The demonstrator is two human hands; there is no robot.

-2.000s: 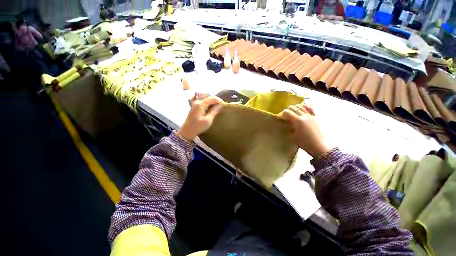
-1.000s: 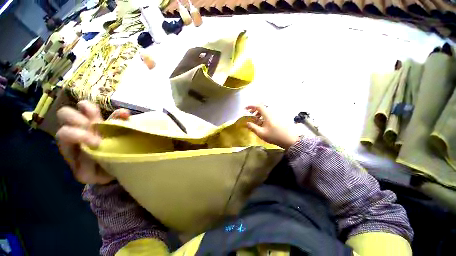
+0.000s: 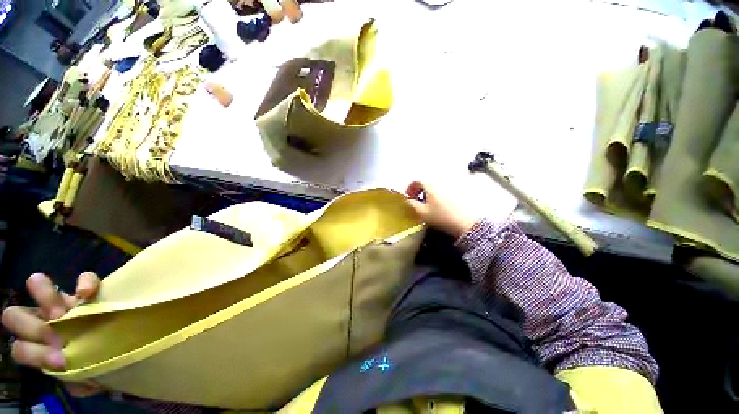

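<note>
A tan bag body [image 3: 243, 340] with yellow lining and edges lies open across my lap and apron. A dark woven label [image 3: 223, 230] is on its far side and a dark seam line runs down its near side. My left hand [image 3: 49, 327] grips its left end, fingers at the yellow edge. My right hand [image 3: 437, 210] holds its right end near the bench edge; most of the fingers are hidden. A second tan bag body [image 3: 328, 121] with a dark brown patch [image 3: 300, 87] stands open on the bench beyond.
A hammer [image 3: 535, 202] lies right of my right hand, its handle at the bench edge. Draped tan pieces [image 3: 689, 137] are at the right. A bundle of yellow strips [image 3: 146, 121] hangs at the left. Small orange-tan bottles [image 3: 219, 93] and dark lumps [image 3: 212, 57] are at the far left.
The held bag body has come down off the bench onto my lap and is stretched wider. My left hand has moved left and down; my right hand stays near the bench edge.
</note>
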